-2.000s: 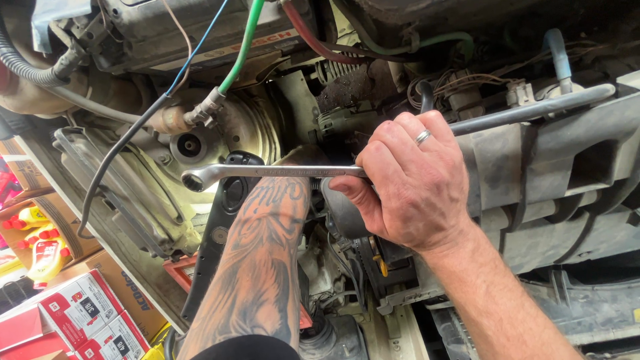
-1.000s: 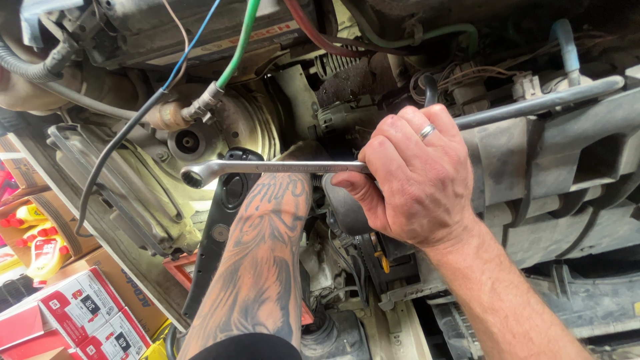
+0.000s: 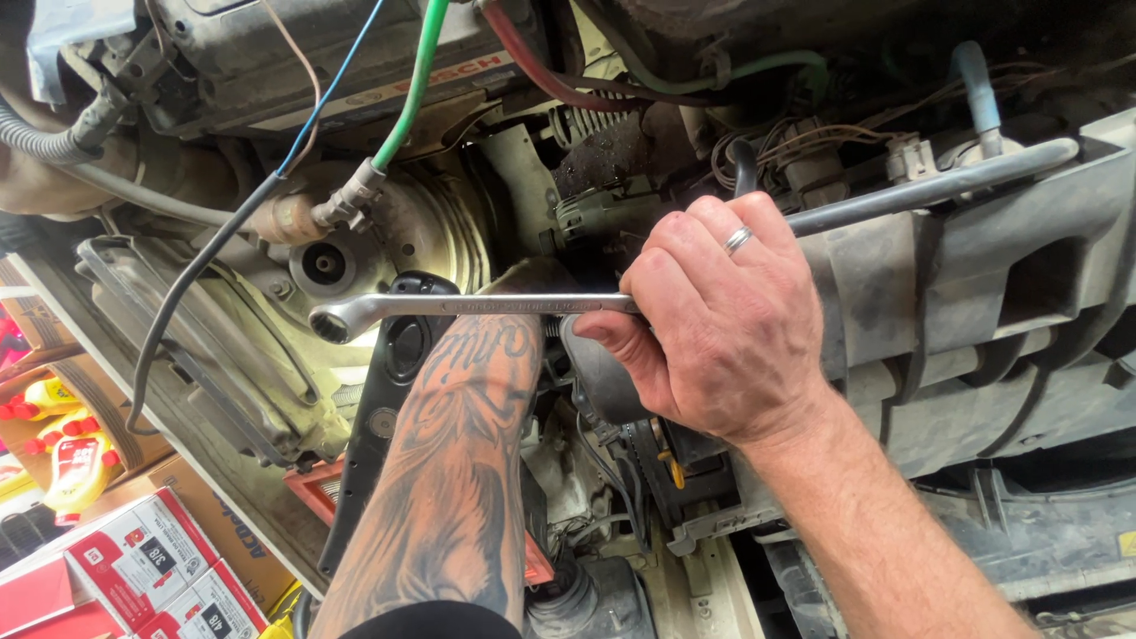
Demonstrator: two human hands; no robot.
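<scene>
My right hand [image 3: 732,324], with a ring on one finger, is closed around a metal combination wrench [image 3: 506,304] above the engine bay. The wrench's box end [image 3: 333,321] points left, over the pale strut tower; its other end is hidden in my fist. Beneath the wrench, my tattooed left forearm reaches down into the bay. Only the back of my left hand [image 3: 532,273] shows faintly in shadow; its fingers and anything they touch are hidden. A black work light [image 3: 408,342] lies left of that forearm.
A battery [image 3: 355,62] sits at the top left, with a green hose [image 3: 413,89] and a black cable [image 3: 191,275] crossing near it. A thick black hose [image 3: 932,191] runs over the grey engine cover [image 3: 887,311] at right. Cardboard boxes [image 3: 142,559] and yellow bottles stand at lower left.
</scene>
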